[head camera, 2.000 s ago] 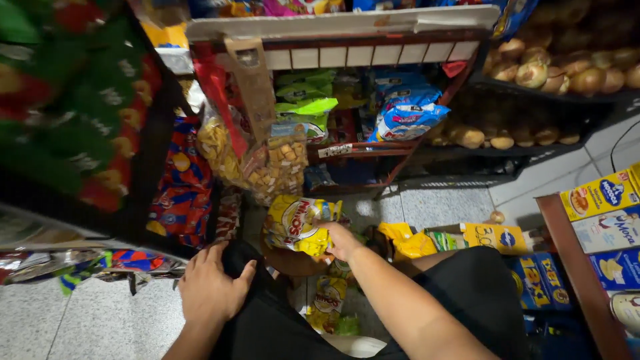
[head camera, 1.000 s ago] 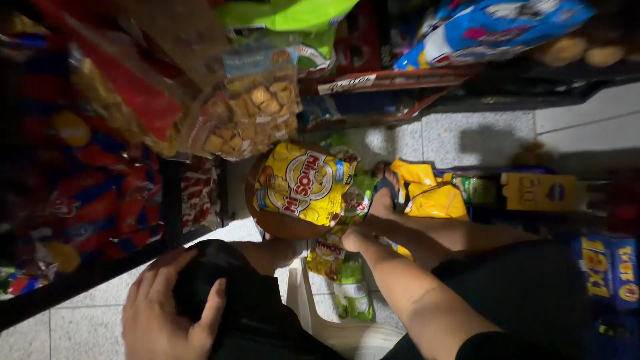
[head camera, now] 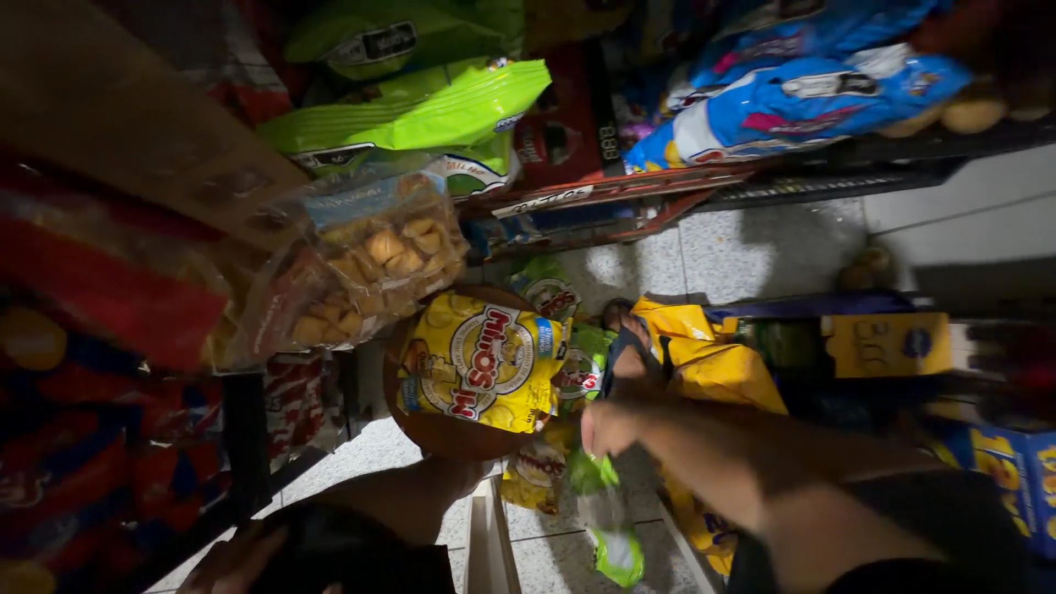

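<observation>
My right hand reaches down between my legs, its fingers at the top of a green-and-clear snack bag; blur hides whether they grip it. Just left of that hand, a yellow snack bag lies on a round brown surface. Smaller green snack bags sit behind it, and another yellow bag is below it. My left hand rests on my left knee at the bottom left, dark and partly hidden, holding nothing that shows.
Bags of brown snacks hang at the left, near red and blue packets. A rack ahead holds green bags and blue bags. Yellow plastic packaging and boxes stand at the right. A white plastic chair edge is below.
My right hand was at the big yellow bag two seconds ago; it is now lower, at the green-and-clear bag. My left hand stays on my knee. The view has moved closer to the rack.
</observation>
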